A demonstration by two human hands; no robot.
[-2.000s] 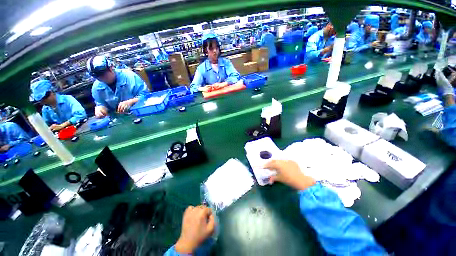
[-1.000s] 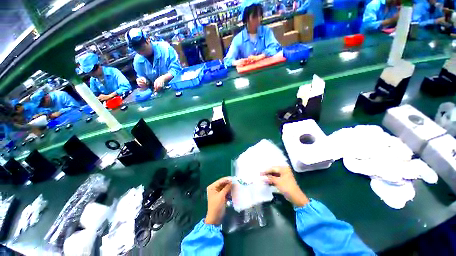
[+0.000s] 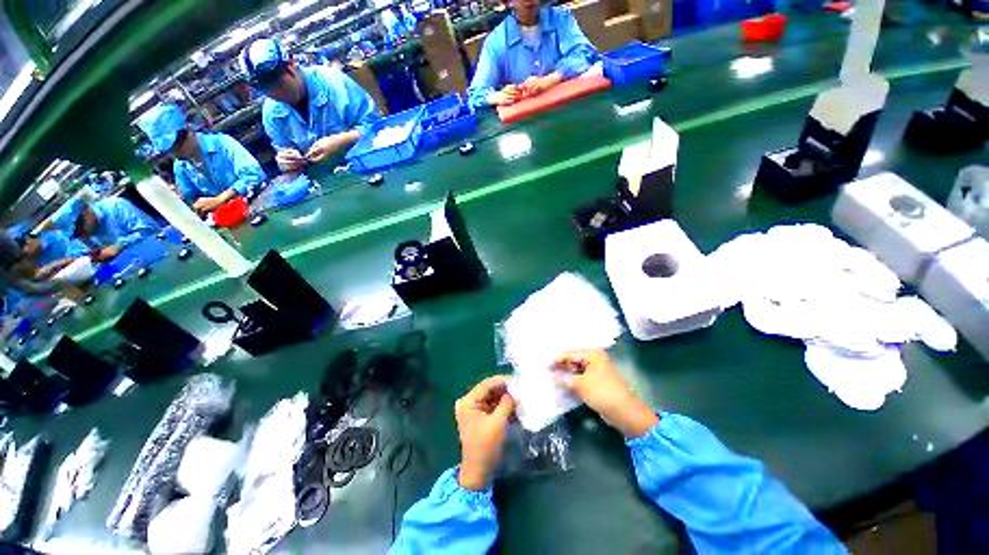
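Observation:
My left hand (image 3: 484, 423) pinches the left edge of a clear plastic bag (image 3: 539, 447), low in the middle of the view. My right hand (image 3: 599, 387) is at the bag's right side, fingertips together over the white stack of polybags (image 3: 566, 314); whether it grips the bag or a thin white piece is too blurred to tell. A white insert with a centre hole (image 3: 657, 286) stands just right of the stack. White round pieces (image 3: 808, 287) lie in an overlapping heap further right. Black rings (image 3: 352, 450) lie loose left of my left hand.
Open black gift boxes (image 3: 439, 266) stand in a row behind the work. Bagged parts (image 3: 174, 455) and white wrapped pieces (image 3: 206, 466) lie at left. More white inserts (image 3: 906, 222) are at far right. Workers in light blue sit across the green line with blue bins (image 3: 388, 141) and a red tray (image 3: 553, 98).
My right hand has left the white insert and come to the bag beside my left hand. In the last second, both hands have stayed over the stack with small finger changes; the view has shifted.

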